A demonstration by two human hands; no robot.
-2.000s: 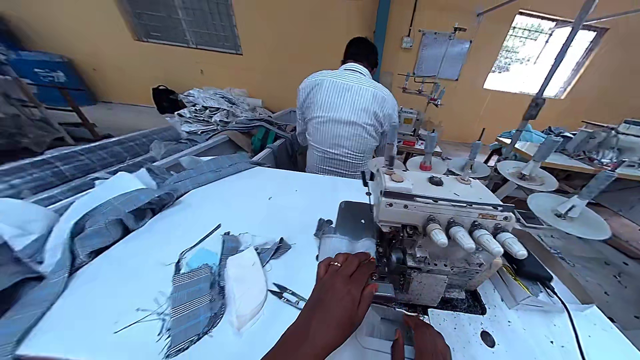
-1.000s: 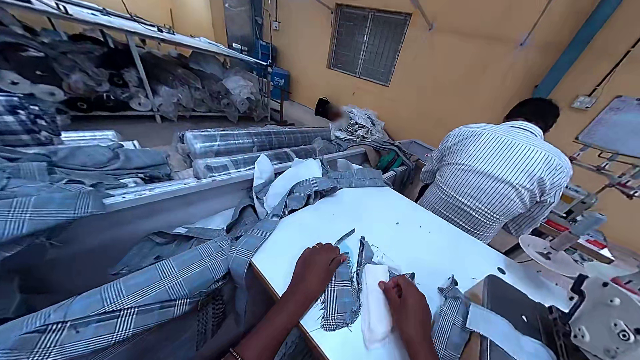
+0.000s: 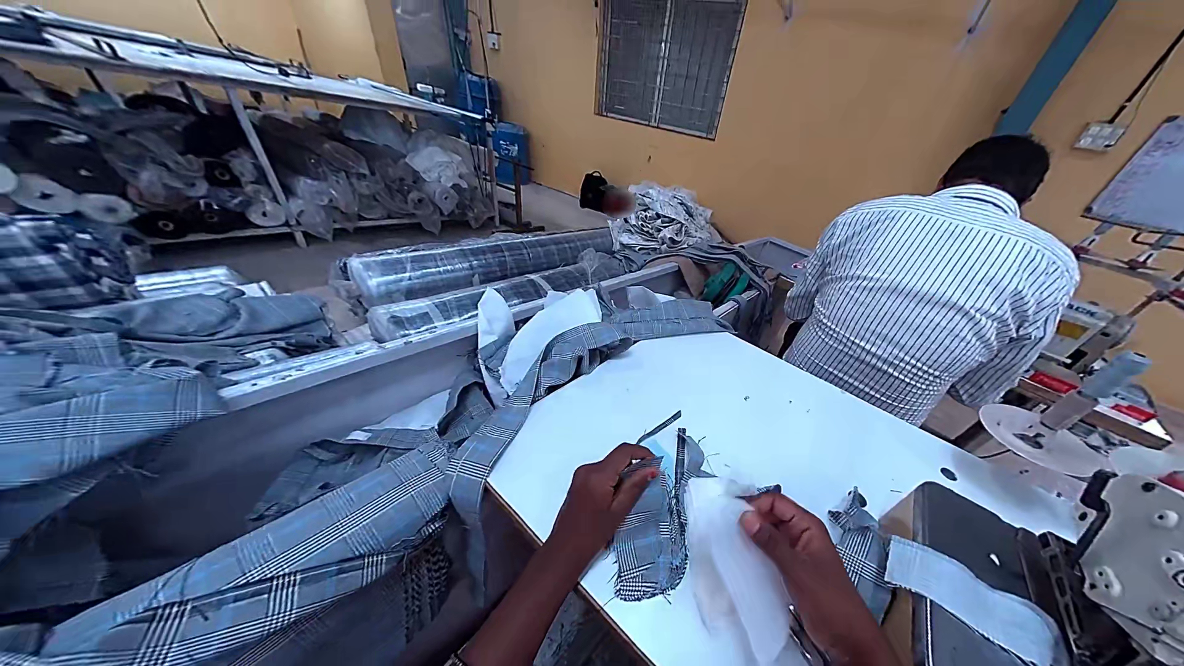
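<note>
Over the white sewing table [image 3: 592, 398], my left hand [image 3: 606, 495] pinches the upper edge of a grey checked fabric piece [image 3: 647, 546] between thumb and fingers. My right hand [image 3: 795, 536] grips the top of a thin white fabric piece [image 3: 726, 573], which hangs down beside the checked one. Loose threads and dark narrow strips lie behind them. At the lower right, a checked piece with a white strip [image 3: 971, 592] lies across the bed of the sewing machine [image 3: 1138, 555]. Scissor-like metal handles show partly below my right hand.
A person in a striped shirt [image 3: 934, 287] sits beyond the table, back turned. Left of the table, a grey trough [image 3: 370, 370] carries long checked fabric. Plastic-wrapped rolls [image 3: 481, 264] lie behind it, and a rack [image 3: 259, 157] holds more rolls. A thread stand [image 3: 1045, 435] is at right.
The view has swung left, away from the machine. My hands have moved from the machine to the cut pieces. Since one second ago, the white piece has been raised and spread by my right hand.
</note>
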